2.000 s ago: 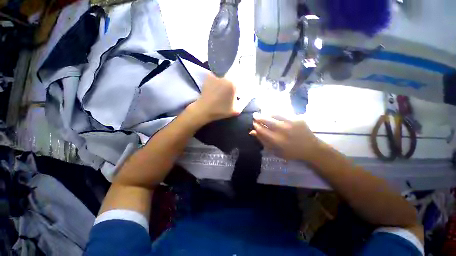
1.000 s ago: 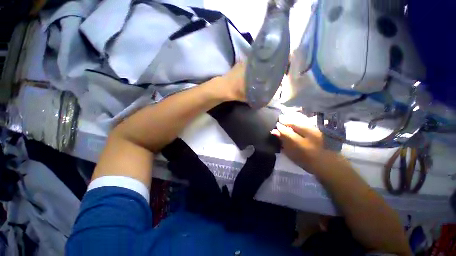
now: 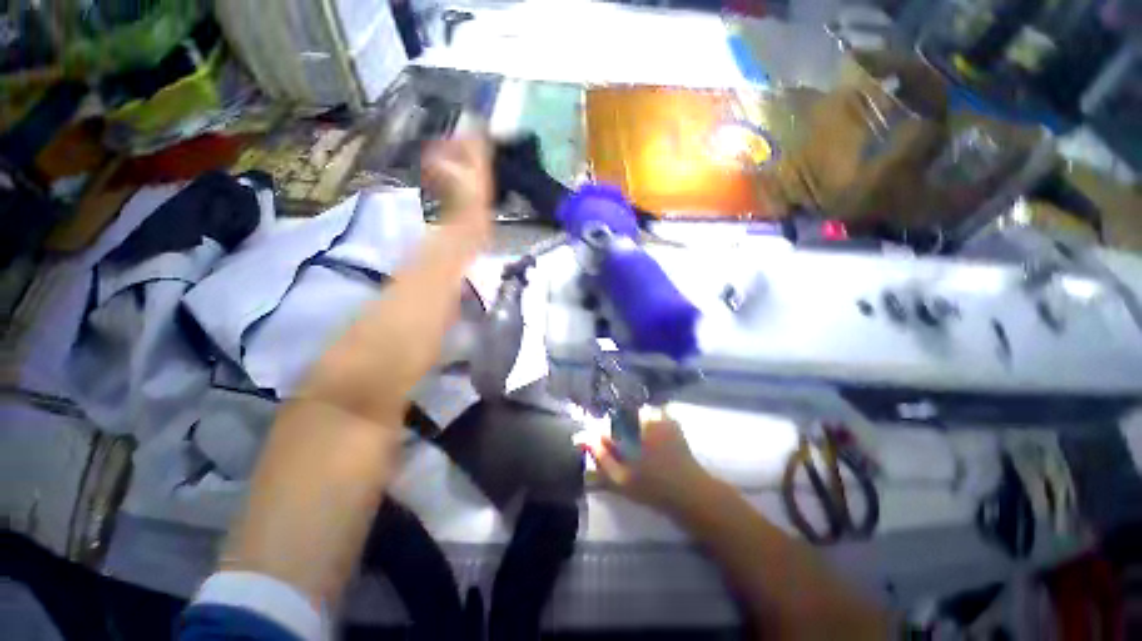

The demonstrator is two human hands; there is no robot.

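Note:
My left hand [image 3: 461,175] is raised and reaches far forward, beyond the sewing machine. It is blurred, and a dark piece [image 3: 526,175] shows right beside its fingers; whether it grips that is unclear. My right hand [image 3: 651,463] is low by the needle area, its fingertips at the right edge of the black fabric [image 3: 514,457]; glare hides whether they pinch it. Two black strips of the fabric hang over the table's front edge. Light grey panels with black edges [image 3: 294,319] lie bunched on the left, partly behind my left forearm.
The machine head [image 3: 802,313] carries a purple fluffy cover [image 3: 645,301]. A grey oval attachment [image 3: 498,338] hangs left of the needle. Orange-handled scissors [image 3: 832,486] lie at right. Behind the machine are an orange sheet [image 3: 670,144] and brown material [image 3: 852,150].
The view has tilted up, showing the area behind the machine. My left hand has left the fabric beside the oval attachment and moved far forward. My right hand remains near the needle.

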